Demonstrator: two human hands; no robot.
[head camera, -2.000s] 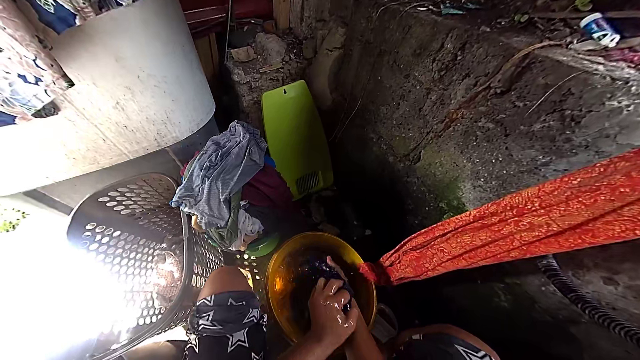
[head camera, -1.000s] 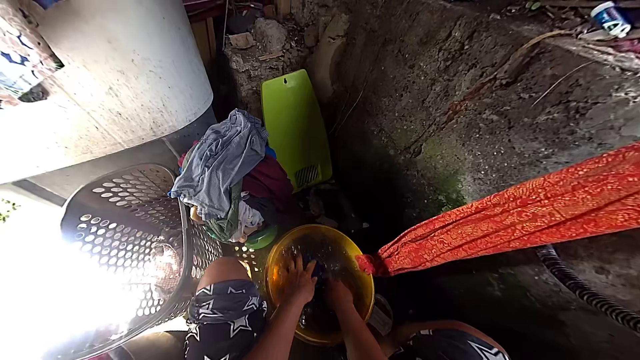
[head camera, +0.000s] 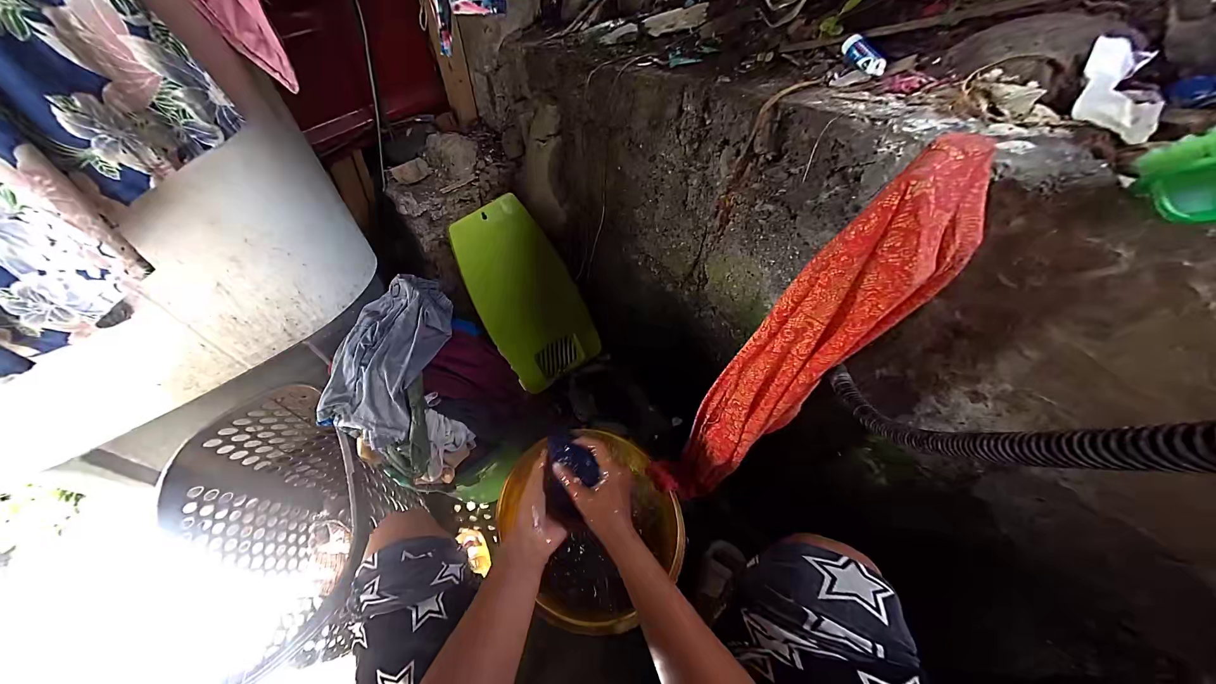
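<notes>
A round yellow basin with dark water in it stands between my knees. Over it, my left hand and my right hand hold a bunched, wet dark blue cloth between them. Drops fall beneath the hands. A red-orange patterned cloth stretches from the basin's right rim up to the wall ledge. Left of the basin lies a heap of clothes with a grey-blue garment on top.
A perforated plastic laundry basket lies at the left. A lime-green plastic panel leans by the rough wall. At the right runs a black corrugated hose. A white rounded tank or drum is at the upper left.
My hands have come up from inside the basin with the dark blue cloth, which was low in it a second ago. The view has shifted, showing more to the right.
</notes>
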